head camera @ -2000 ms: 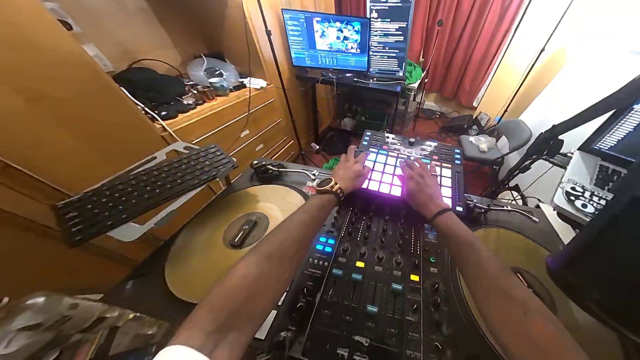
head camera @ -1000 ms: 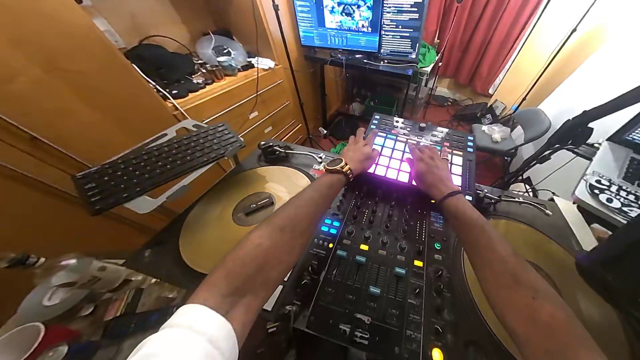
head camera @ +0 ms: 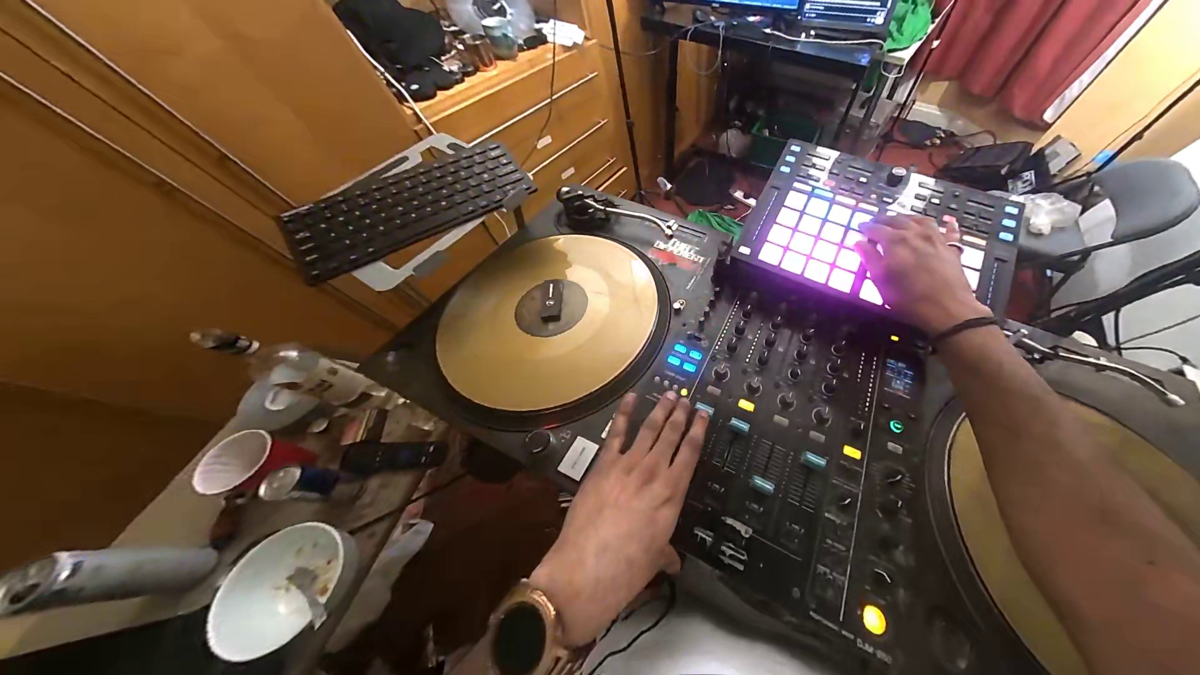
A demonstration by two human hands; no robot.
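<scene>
My left hand (head camera: 630, 506), a gold watch on its wrist, lies palm down with fingers apart at the left edge of the DJ mixer (head camera: 787, 441), beside the turntable's pitch slider area. My right hand (head camera: 917, 267), with a ring and a dark wristband, rests over the right part of the pad controller (head camera: 814, 234), whose pads glow pink, white and blue. Its fingertips touch or nearly touch the pads; contact is hard to tell. A gold record (head camera: 487, 328) lies on the left turntable (head camera: 427, 403). Another gold record (head camera: 994, 525) is partly behind my right forearm.
A black keyboard (head camera: 403, 216) stands on a metal stand beyond the left turntable. At lower left, a side table holds a white bowl (head camera: 248, 600), a red cup (head camera: 234, 461), a can (head camera: 122, 574) and a remote (head camera: 394, 457). A grey chair (head camera: 1148, 202) stands at the right.
My left hand has moved from the pad controller back toward me to the mixer's left edge. My right hand stays at the controller. The view has turned down and left.
</scene>
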